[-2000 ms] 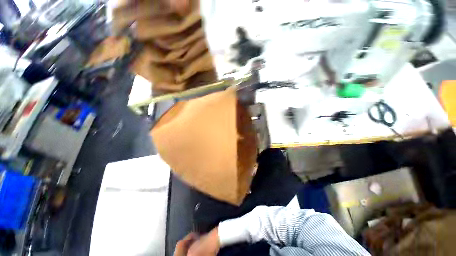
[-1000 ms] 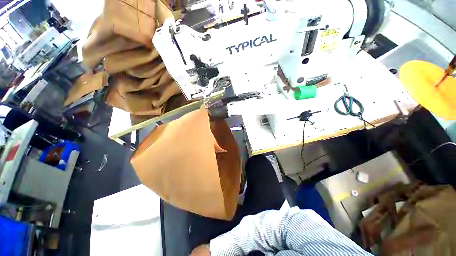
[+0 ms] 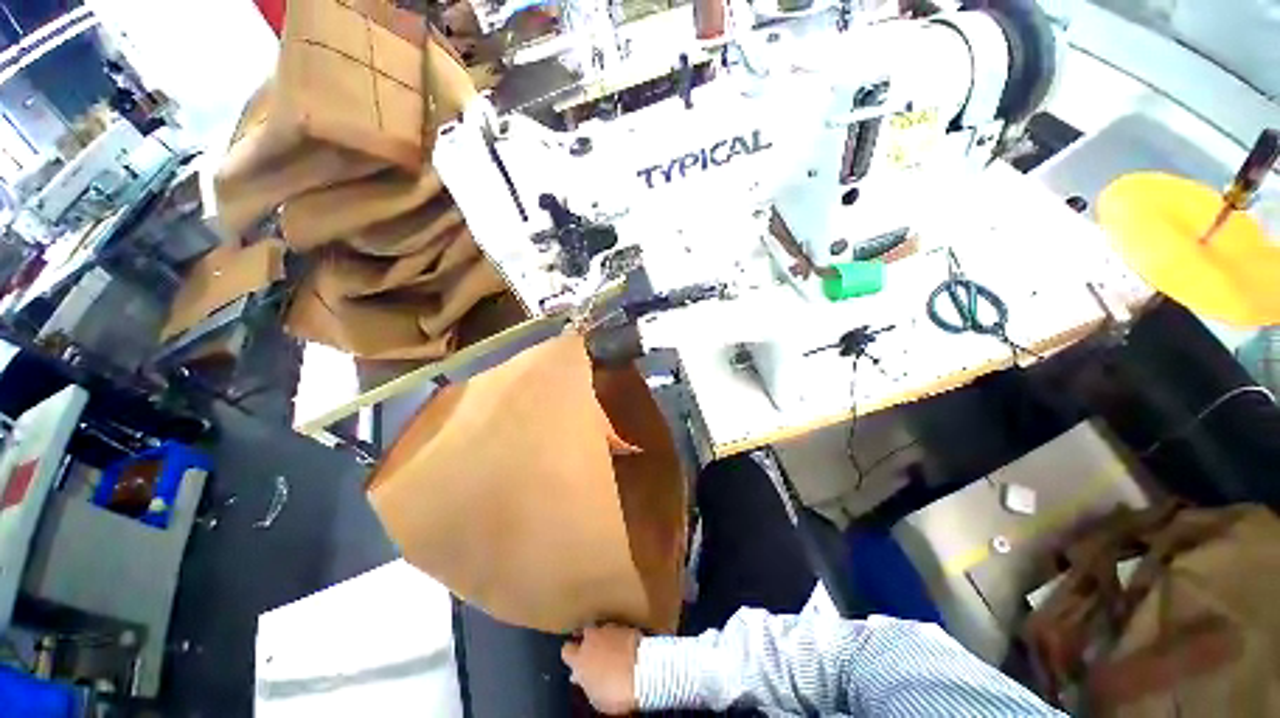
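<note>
A part-sewn brown bag body hangs from the narrow dark arm of the white "TYPICAL" sewing machine. Its open side, darker inside, faces right. My right hand, in a striped sleeve, is at the bag body's bottom edge. Its fingers are curled and seem to pinch that edge; the fingertips are partly hidden. My left hand is not in view.
Brown bag pieces are heaped behind a pale yellow bar at left. Dark snips and a green thread cone are on the white table. More brown pieces lie lower right. A white board is lower left.
My right hand has come up from the bottom edge of the picture to the bag body's lower edge. The bag body still hangs on the machine arm. The view has shifted slightly.
</note>
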